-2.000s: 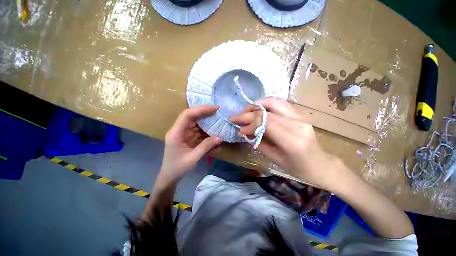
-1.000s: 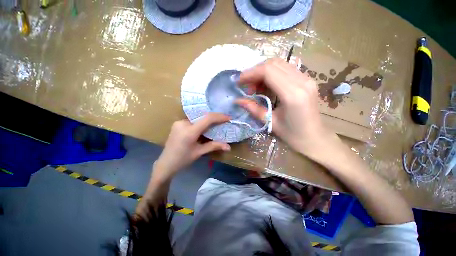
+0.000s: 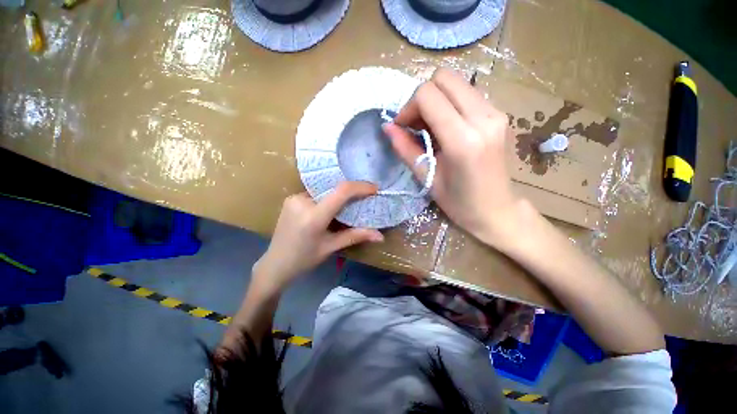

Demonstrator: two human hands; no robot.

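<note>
A pale woven hat (image 3: 322, 162) lies upside down on the table, its hollow crown facing up. My left hand (image 3: 323, 226) grips the near brim between thumb and fingers, the index fingertip at one end of a white cord (image 3: 429, 166). The cord curves across the right side of the brim and up to the far rim of the crown opening. My right hand (image 3: 465, 149) pinches the cord's other end at the inner edge of the crown. The fingers partly hide the cord and the brim's right side.
Two hats with dark bands (image 3: 295, 36) (image 3: 443, 34) sit at the back. A stained cardboard (image 3: 570, 190) with a white nozzle tip (image 3: 553, 144) lies right. Further right are a yellow-black tool (image 3: 681, 133) and tangled cords (image 3: 687, 255). A blue bin (image 3: 537, 356) is below the table edge.
My right hand has moved from the near brim to the crown's far inner edge, bringing the cord end there. My left hand stays on the near brim, its index finger now at the cord.
</note>
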